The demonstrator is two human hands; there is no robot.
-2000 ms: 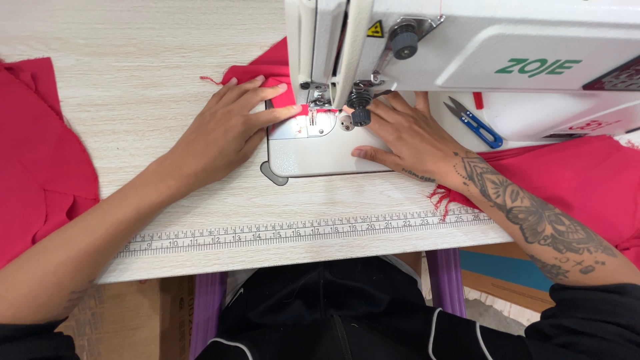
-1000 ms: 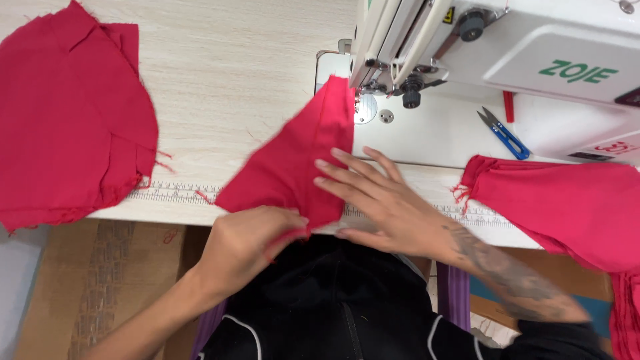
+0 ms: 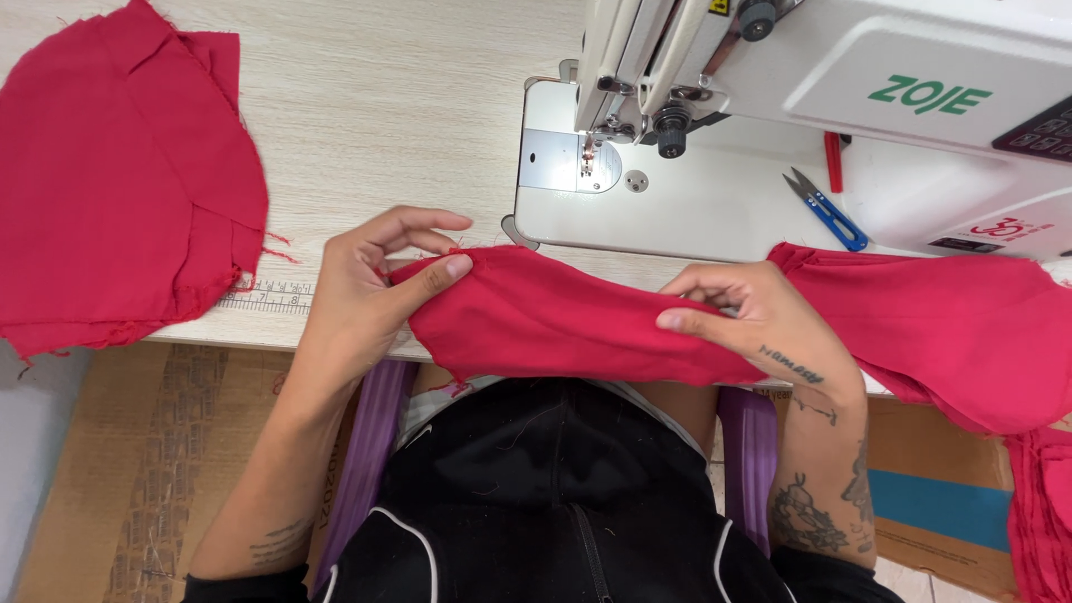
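Observation:
A red fabric piece (image 3: 569, 322) is stretched between my two hands over the table's front edge. My left hand (image 3: 377, 272) pinches its left end, thumb on top near a frayed edge. My right hand (image 3: 745, 310) grips the right part, with the thumb in front and the fingers partly hidden behind the cloth. Beyond the cloth stands a ZOJE sewing machine (image 3: 888, 92); its presser foot (image 3: 589, 157) has no fabric under it.
Stacked red fabric pieces (image 3: 126, 184) lie at the left, and more red fabric (image 3: 946, 322) hangs over the edge at the right. Blue thread snips (image 3: 829, 211) and a red tool (image 3: 832, 161) rest on the machine bed. A printed ruler (image 3: 272, 300) runs along the table front.
The red piece was under the presser foot area between both hands; it has since come away toward me and is now spread sideways. My hands have moved apart along it.

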